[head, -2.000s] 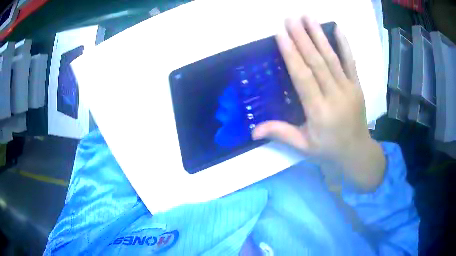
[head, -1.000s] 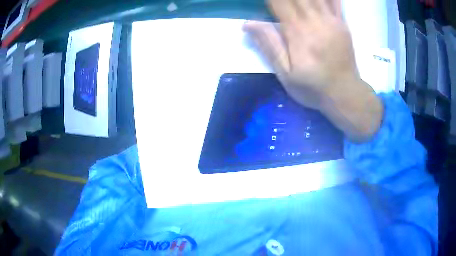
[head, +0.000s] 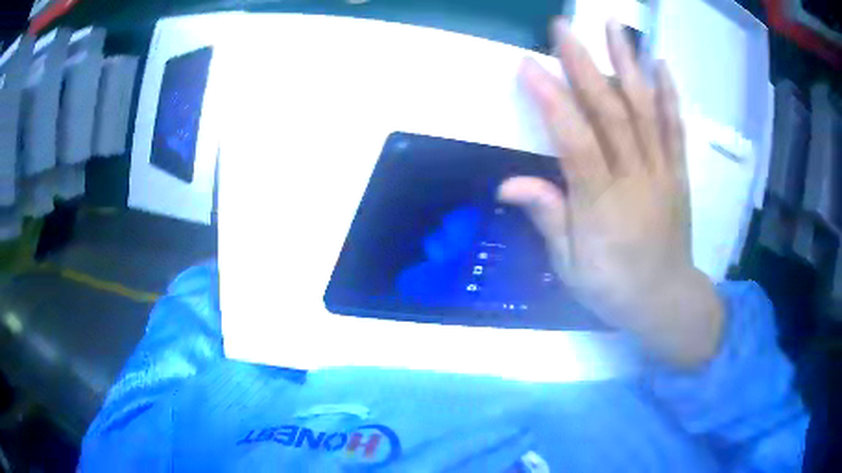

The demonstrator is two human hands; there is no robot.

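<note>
A white tablet gift box (head: 286,166) is upright against my blue smock, its face towards me. The face shows a dark printed tablet picture (head: 434,240) with a blue swirl and small icons. My right hand (head: 614,199) is spread over the right part of the face, palm towards the box, fingers pointing up and covering part of the picture. I cannot tell whether the palm touches the box or whether a wipe is under it. My left hand is not in view; the left sleeve runs up behind the box's lower left side.
Another white box with a tablet picture (head: 178,115) stands behind at the left. An open white box half (head: 706,69) stands at the right behind my hand. Stacked white boxes (head: 78,102) are at the far left, more (head: 824,175) at the far right. A yellow floor line (head: 106,285) shows lower left.
The box has turned from a tilt to nearly level since two seconds ago. In the last second my right hand has moved down from the top edge, and the picture shifted slightly left.
</note>
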